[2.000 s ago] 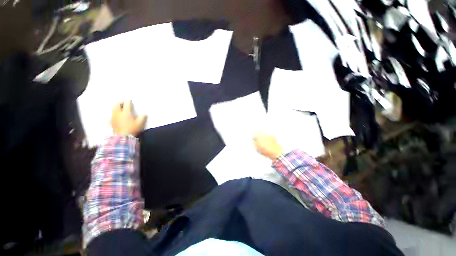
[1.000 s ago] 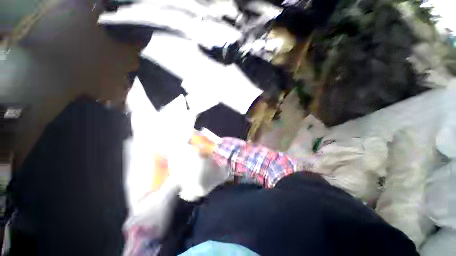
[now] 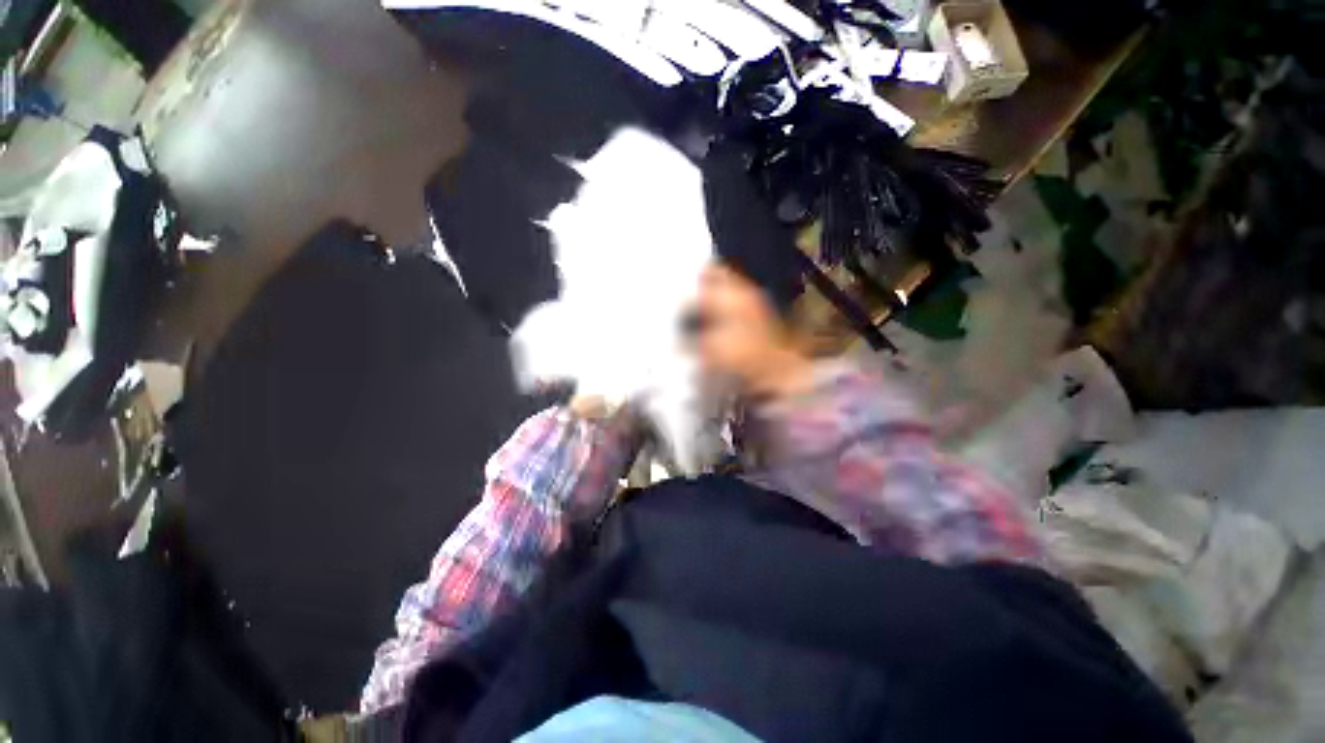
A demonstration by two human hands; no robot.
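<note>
A crumpled bunch of white-faced pieces (image 3: 632,269) is raised in front of me, blurred by motion. My right hand (image 3: 738,331) is at its right side, gripping it. My left hand (image 3: 599,409) is at its lower edge, mostly hidden beneath the white cloth, so its fingers cannot be seen. A large black panel (image 3: 327,465) lies flat on the brown table at the left, and more black cloth (image 3: 501,189) lies behind the bunch.
Black tie strips (image 3: 886,182) hang at the table's right edge, beside an open beige box (image 3: 979,52). Narrow white strips (image 3: 683,37) lie at the far side. A black-and-white stack (image 3: 73,276) is at far left. Pale sacks (image 3: 1192,537) are at right.
The white pieces, earlier spread flat on black cloth, are now gathered and lifted between my hands. The view has shifted, bringing the tie strips and box into view.
</note>
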